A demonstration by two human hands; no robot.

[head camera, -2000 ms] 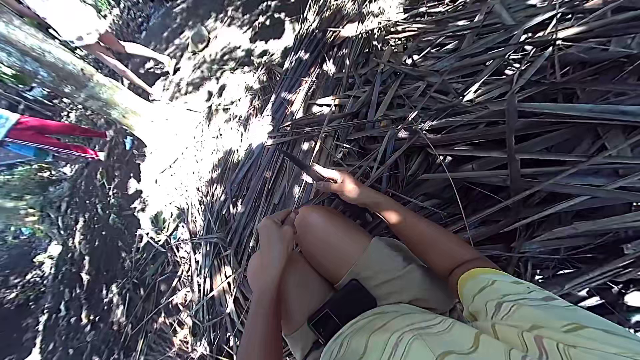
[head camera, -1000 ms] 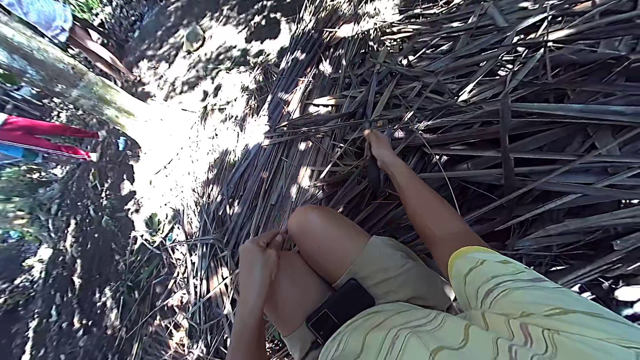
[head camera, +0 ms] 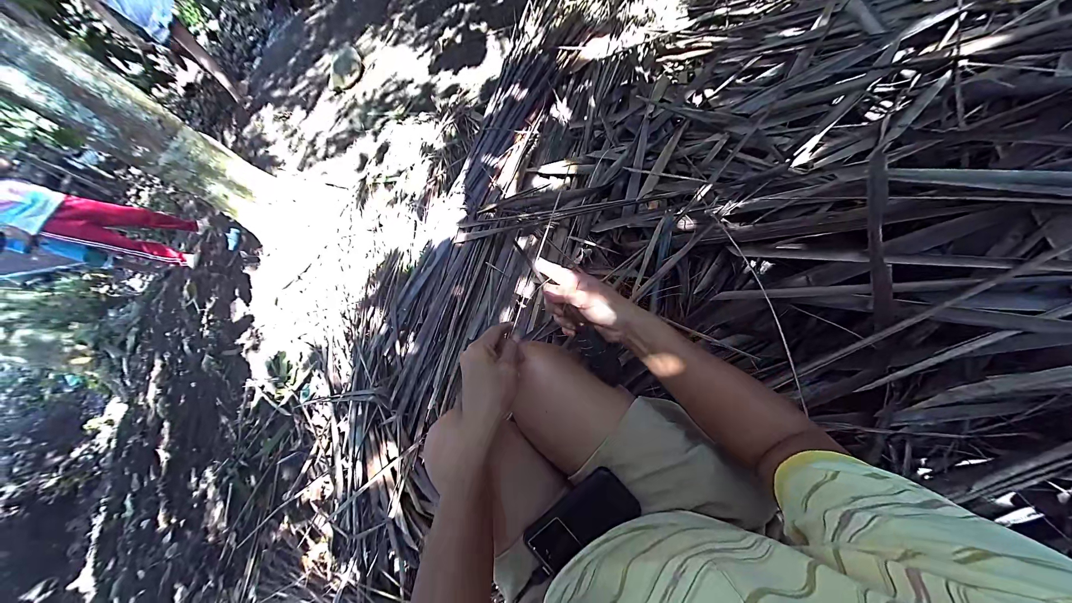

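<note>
My left hand (head camera: 487,377) rests at my bare knee, its fingers closed together around something too small to make out. A thin pale strand (head camera: 548,222) rises from near those fingertips toward the dry leaves. Just to the right and above is my right hand (head camera: 582,301), thumb side lit by sun, fingers curled. A slim dark piece (head camera: 526,254) shows by its fingertips; whether the hand grips it cannot be told. Long dry palm-like leaf strips (head camera: 494,201) lie beside and beyond both hands.
A thick heap of dry leaves (head camera: 963,276) spreads on the right. A black phone-like case (head camera: 582,519) sits at my waist. A pale tree trunk (head camera: 159,126) stands at upper left. Beyond it are a person in red trousers (head camera: 117,226) and another person's leg (head camera: 201,59).
My right hand held a dark, slender object two seconds ago, then reached out to the leaf heap, and has now come back close to my left hand. My left hand has stayed near the knee.
</note>
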